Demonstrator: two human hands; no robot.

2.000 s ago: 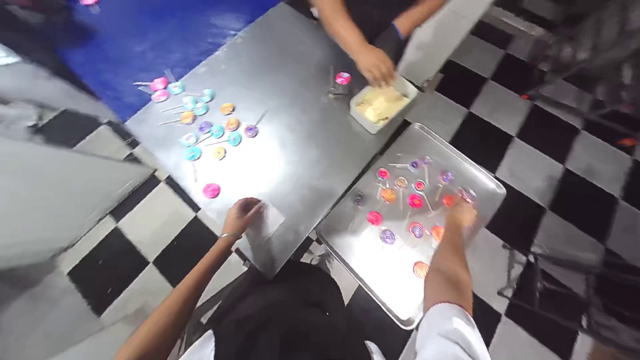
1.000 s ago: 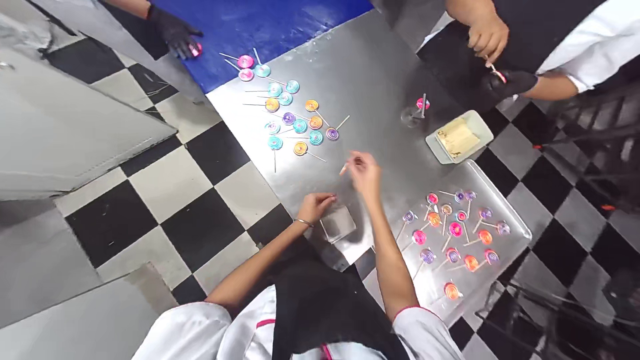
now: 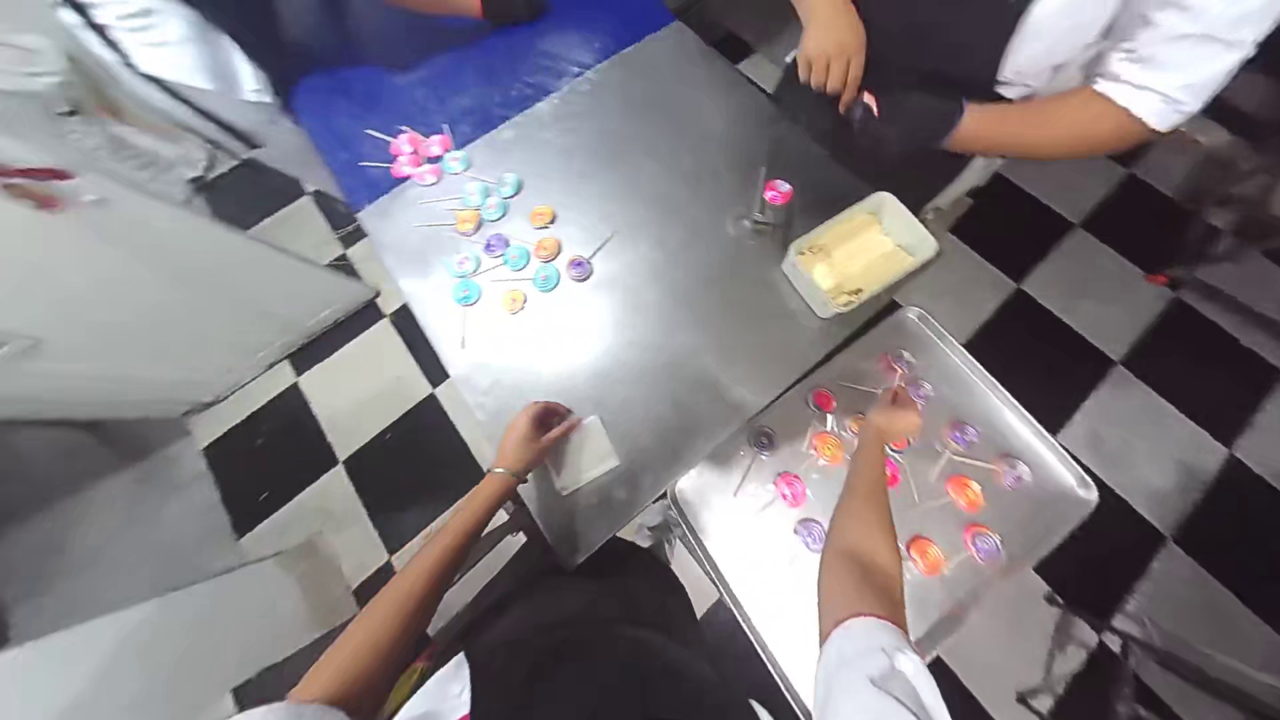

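Note:
My left hand [image 3: 542,434] pinches a corner of the square stack of clear wrappers [image 3: 584,456] at the near end of the steel table [image 3: 660,330]. My right hand [image 3: 893,414] reaches down among swirled lollipops on the metal tray [image 3: 740,590]; its fingers touch or nearly touch one, but whether they grip it cannot be told. Around it lie an orange lollipop [image 3: 965,493], a purple lollipop [image 3: 810,534] and a pink lollipop [image 3: 790,489]. Blue lollipops [image 3: 545,277], along with orange, purple and pink ones, lie at the table's left side.
A white plastic tub [image 3: 862,255] with pale yellow contents stands at the table's right edge, beside a pink lollipop [image 3: 777,192] at a small clear holder. A co-worker's hands [image 3: 835,55], one in a black glove, are above. Another person stands by the blue cover [image 3: 345,120].
My right hand has moved from over the steel table to the tray. My left hand stays by the wrappers. More pink lollipops now lie at the table's far left corner.

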